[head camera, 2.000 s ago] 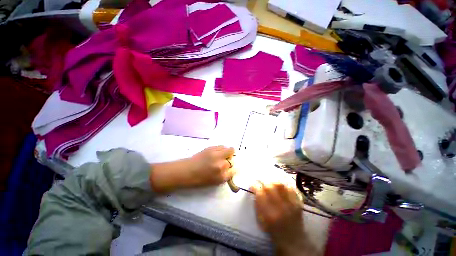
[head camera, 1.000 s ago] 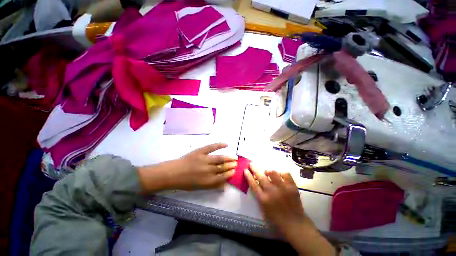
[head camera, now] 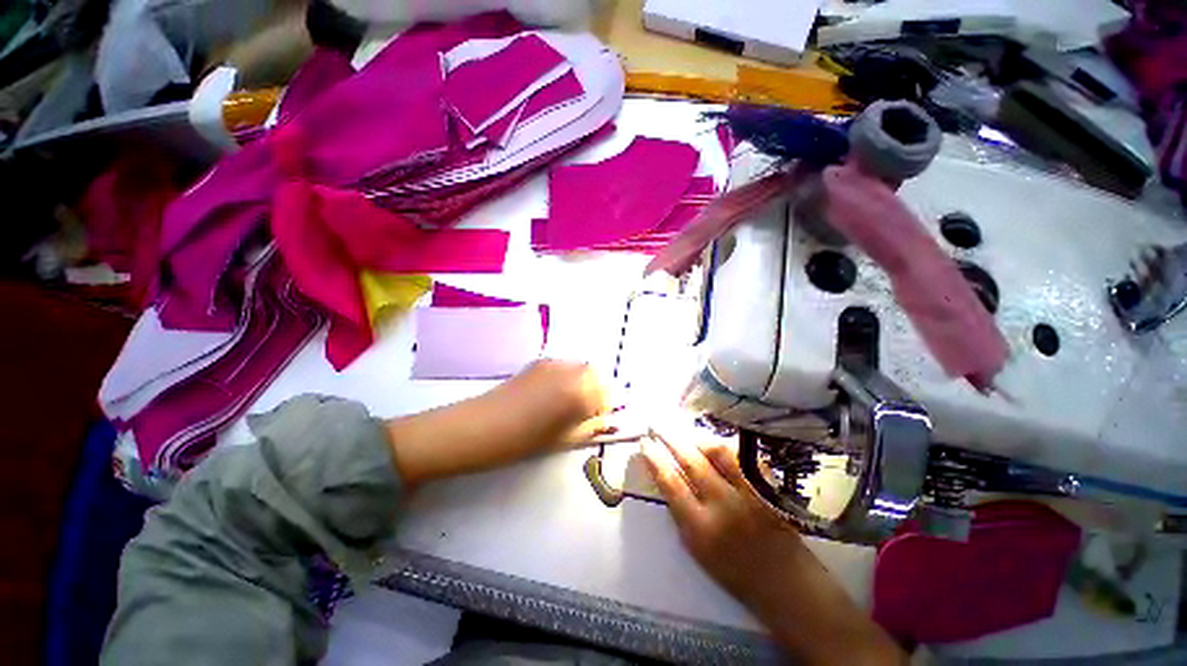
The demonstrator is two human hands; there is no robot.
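Note:
My left hand (head camera: 562, 401) and my right hand (head camera: 713, 494) meet at the brightly lit needle area of the sewing machine (head camera: 768, 325). Their fingertips pinch a thin, pale edge of a small piece (head camera: 622, 439); glare and the fingers hide most of it. The left hand is curled, with its fingertips beside those of the right hand. The right hand lies with its fingers stretched toward the needle area. The needle itself cannot be made out.
A pale lilac piece (head camera: 477, 341) lies left of the machine, with a stack of magenta pieces (head camera: 618, 195) behind. A large panel heap (head camera: 247, 280) with a red-pink tie (head camera: 319, 247) is at left. A magenta pad (head camera: 976, 572) lies under the machine arm.
One second ago a small magenta piece lay flat under both hands; now only a thin edge shows between the fingertips, nearer the needle area. The left hand has curled and moved slightly up.

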